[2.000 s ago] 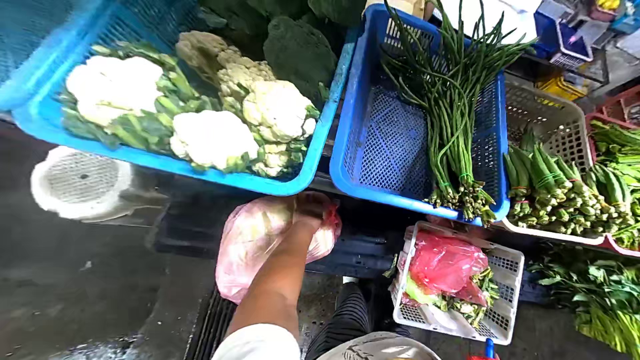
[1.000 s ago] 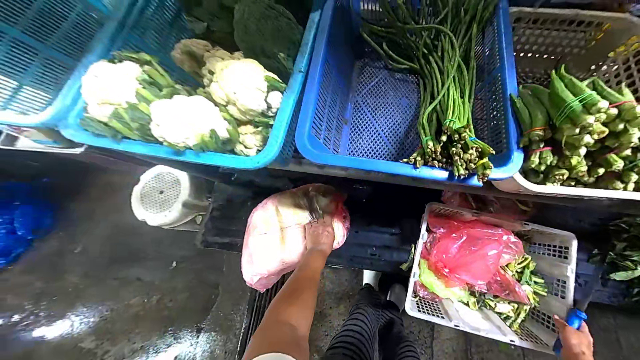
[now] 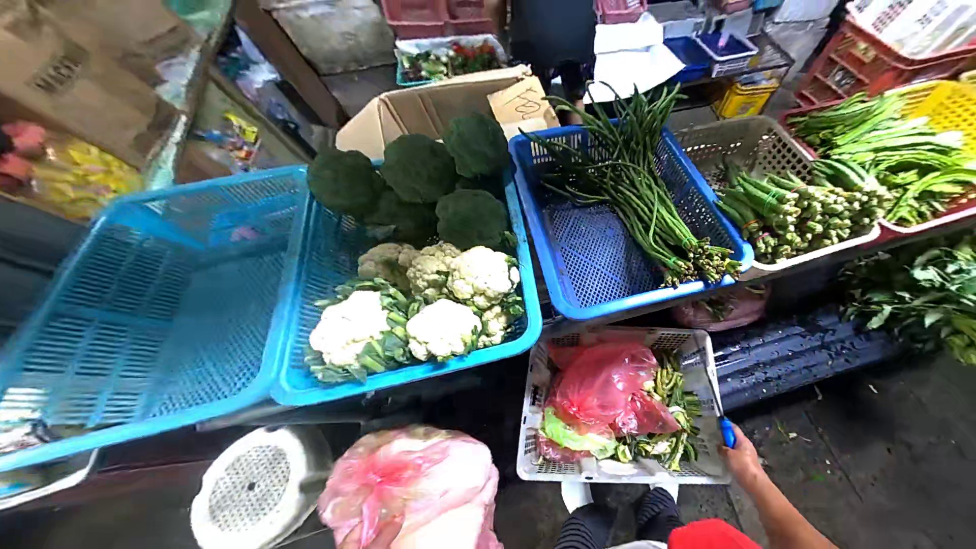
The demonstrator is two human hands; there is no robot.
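At the bottom centre my left hand [image 3: 371, 534] grips the gathered neck of a full pink plastic bag [image 3: 427, 480]. My right hand [image 3: 743, 457] holds a knife by its blue handle [image 3: 727, 432], the blade [image 3: 714, 385] pointing up along the right side of a white plastic basket [image 3: 619, 478]. Inside that basket lie a red plastic bag [image 3: 602, 381] and green vegetable trimmings [image 3: 675, 412]. Left of the pink bag stands a white perforated plastic container [image 3: 250, 480]. Above it, cauliflowers [image 3: 444, 329] and broccoli [image 3: 419, 168] fill a light blue basket [image 3: 412, 374].
A blue basket [image 3: 610, 309] holds long beans [image 3: 648, 198]. Okra bundles [image 3: 801, 210] lie in a basket to its right, leafy greens [image 3: 892, 145] beyond. At the left is a light blue basket [image 3: 175, 404]. A cardboard box [image 3: 427, 103] stands behind the broccoli.
My left hand has moved left with the pink bag, from below the blue baskets to beside the white container. My right hand holds the knife as a second ago. The view has shifted and takes in more.
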